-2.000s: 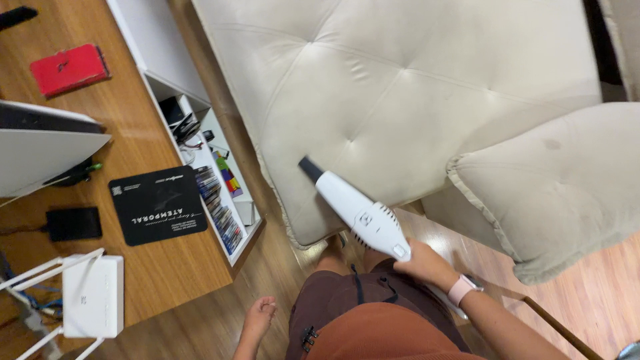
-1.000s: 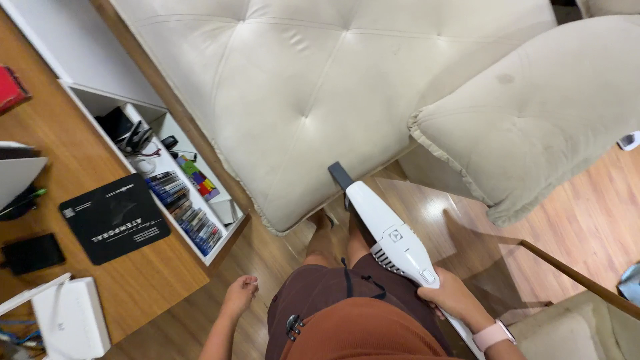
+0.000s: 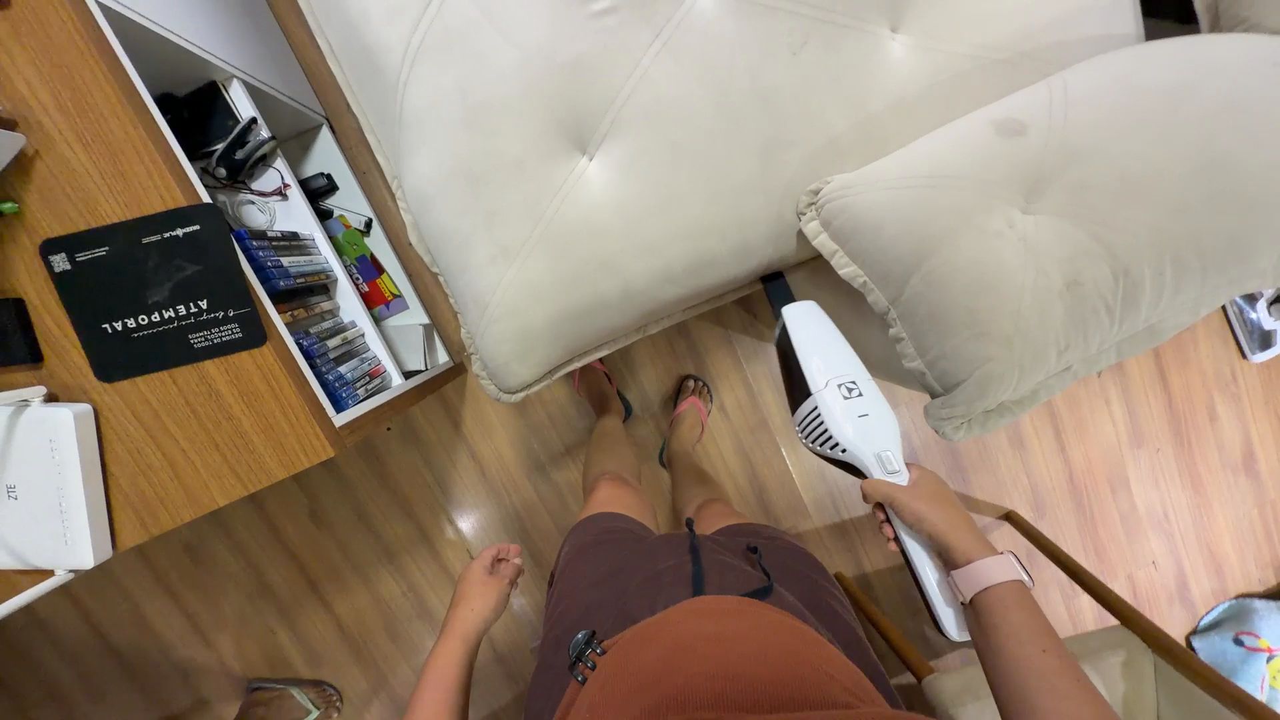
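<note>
My right hand (image 3: 925,515) grips the handle of a white Electrolux handheld vacuum cleaner (image 3: 845,390) at the right of the view. Its dark nozzle (image 3: 777,292) reaches the front edge of the beige tufted sofa cushion (image 3: 620,200), beside the loose beige pillow (image 3: 1060,220); whether the tip touches the fabric I cannot tell. My left hand (image 3: 490,582) hangs over the wooden floor at the lower middle, its fingers loosely curled and nothing seen in it. A pale pink watch band is around my right wrist.
A wooden desk (image 3: 200,440) with a black mat (image 3: 155,292) and a white router (image 3: 50,487) stands at the left. An open white drawer (image 3: 345,405) holds disc cases and cables. A wooden-armed chair (image 3: 1100,590) is at lower right. Another person's sandaled foot (image 3: 295,698) shows at bottom left.
The vacuum's nozzle has moved from on top of the cushion to its front edge, toward the gap by the pillow. My right hand keeps its hold. The view has shifted.
</note>
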